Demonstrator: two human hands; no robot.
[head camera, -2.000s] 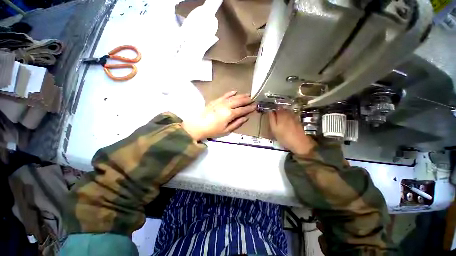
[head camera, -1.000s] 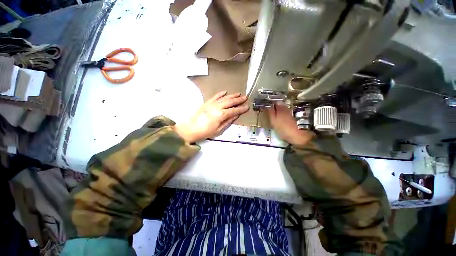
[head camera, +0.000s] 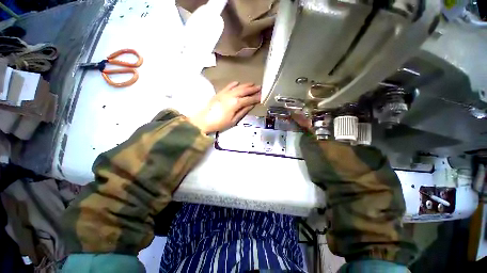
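A tan-brown panel [head camera: 235,72] lies on the white table, running under the sewing machine head [head camera: 320,48]. My left hand [head camera: 228,106] lies flat on the panel's near part, fingers together and pointing at the presser foot area [head camera: 275,113]. My right hand [head camera: 302,121] is mostly hidden beside the presser foot, behind the machine parts and my sleeve; its fingertips and any hold on the panel cannot be seen. The needle plate [head camera: 268,139] shows bare in front of the presser foot.
Orange-handled scissors [head camera: 118,67] lie on the table at left. Bundled cut pieces [head camera: 24,98] sit on the grey side surface. White ribbed knobs [head camera: 346,128] stick out from the machine at right. A small dark box [head camera: 437,199] is at the table's right front edge.
The panel has moved away from me under the machine head, uncovering the needle plate. My left hand has moved slightly forward with it. My right hand has gone further in beside the presser foot.
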